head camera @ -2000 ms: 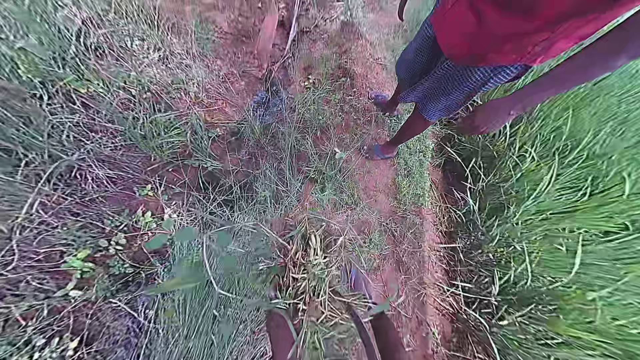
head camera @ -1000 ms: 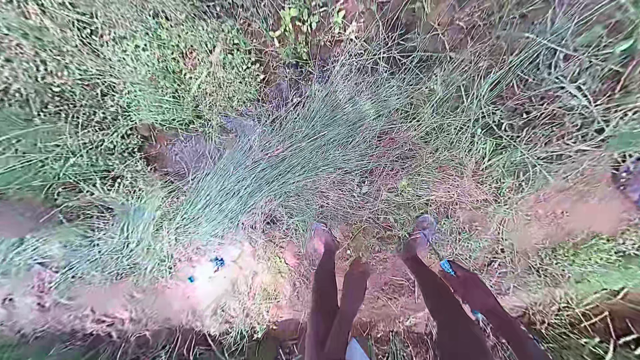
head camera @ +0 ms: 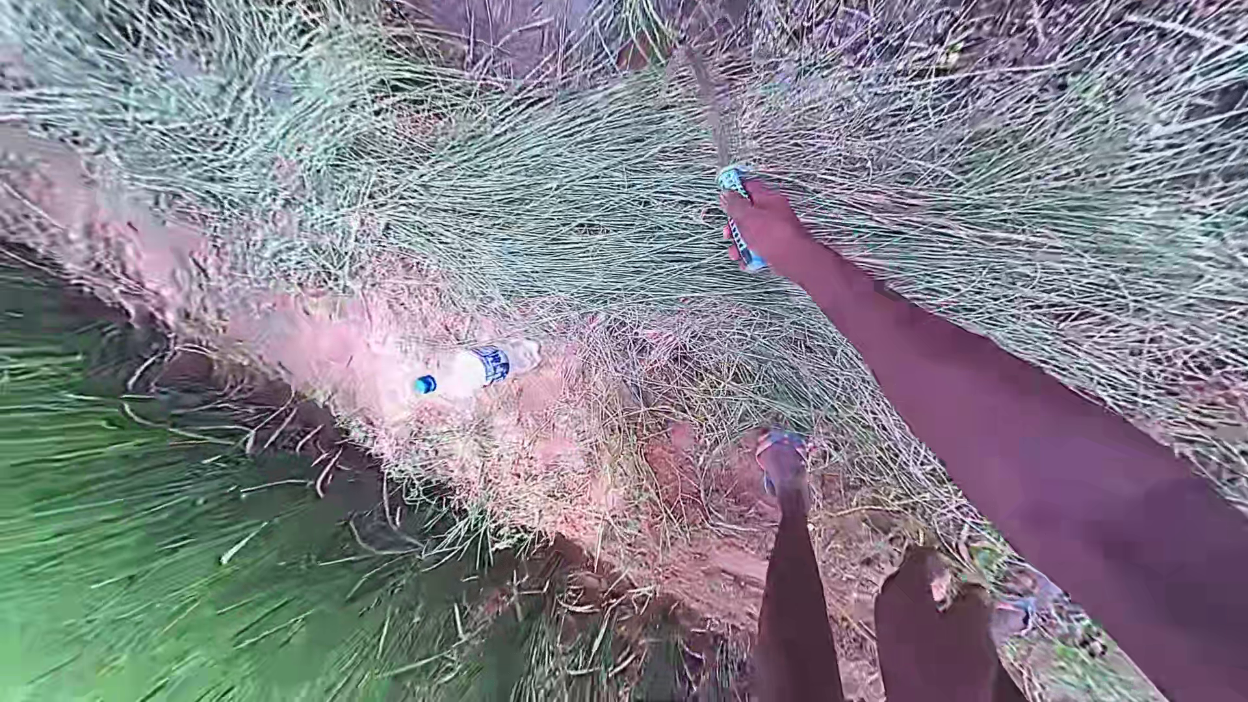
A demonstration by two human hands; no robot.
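My right hand (head camera: pixel 765 224) is closed around the blue patterned handle of a bladed hand tool (head camera: pixel 720 122), at upper centre right. Its narrow blade points up over long, flattened grass (head camera: pixel 585 185), and its far end is lost among the stems. Low in the view, a dark, blurred shape between my legs looks like my left hand (head camera: pixel 926 609); its fingers and anything in them cannot be made out. A clear plastic bottle (head camera: pixel 478 369) with a blue cap and blue label lies on its side on the soil, left of and below my right hand.
One sandalled foot (head camera: pixel 783 458) stands on the bare earth path (head camera: pixel 565 487), and part of another sandal (head camera: pixel 1024 609) shows at lower right. Dense green grass (head camera: pixel 146 546) grows beyond the path's broken edge at lower left. Muddy ground (head camera: pixel 507 39) shows at the top.
The view has swung strongly. My right hand, low beside my leg one second ago, now reaches out over the flattened grass with the tool. The other person seen two seconds ago is out of view.
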